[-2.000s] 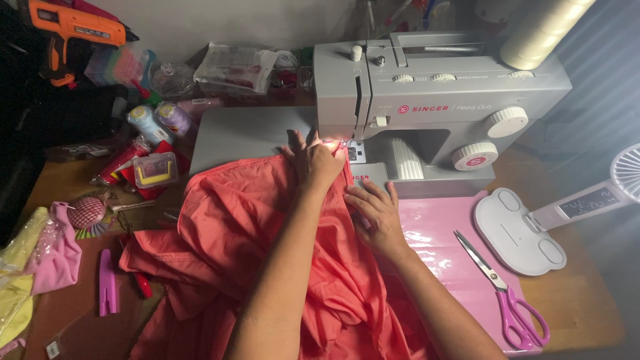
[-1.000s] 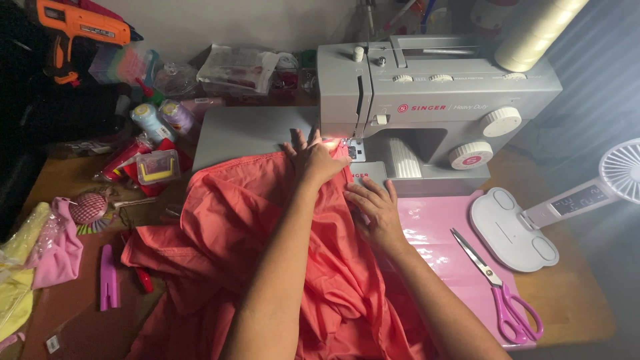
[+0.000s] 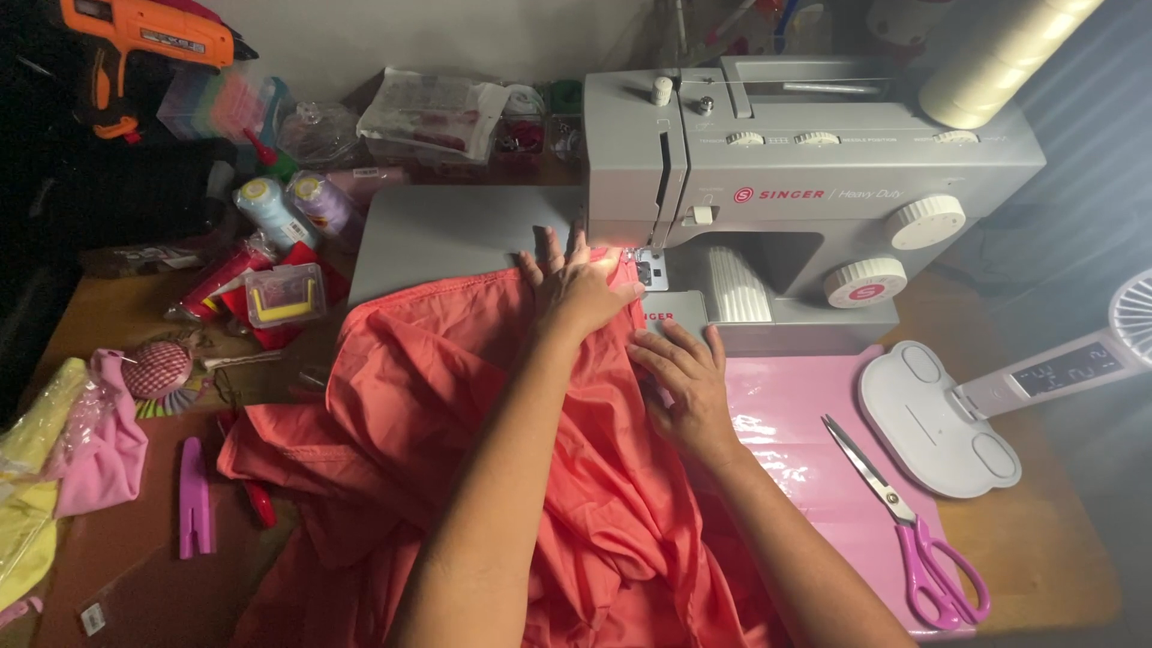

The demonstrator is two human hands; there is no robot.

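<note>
A grey Singer Heavy Duty sewing machine (image 3: 810, 189) stands at the back, its needle area lit. Coral-red fabric (image 3: 432, 360) runs from the presser foot (image 3: 637, 256) down over the table toward me. My left hand (image 3: 576, 288) lies spread on the fabric just left of the presser foot, fingertips on the grey extension table (image 3: 450, 225). Nearer to me, my right hand (image 3: 686, 387) rests at the fabric's right edge, in front of the machine bed, fingers slightly bent. Whether either hand pinches the cloth is not clear.
Pink-handled scissors (image 3: 900, 513) lie on a pink sheet (image 3: 783, 423) at the right, beside a white lamp base (image 3: 936, 423). Thread spools (image 3: 274, 211), a pincushion (image 3: 157, 367) and a purple tool (image 3: 193, 499) are at the left. An orange tool (image 3: 153, 36) sits behind.
</note>
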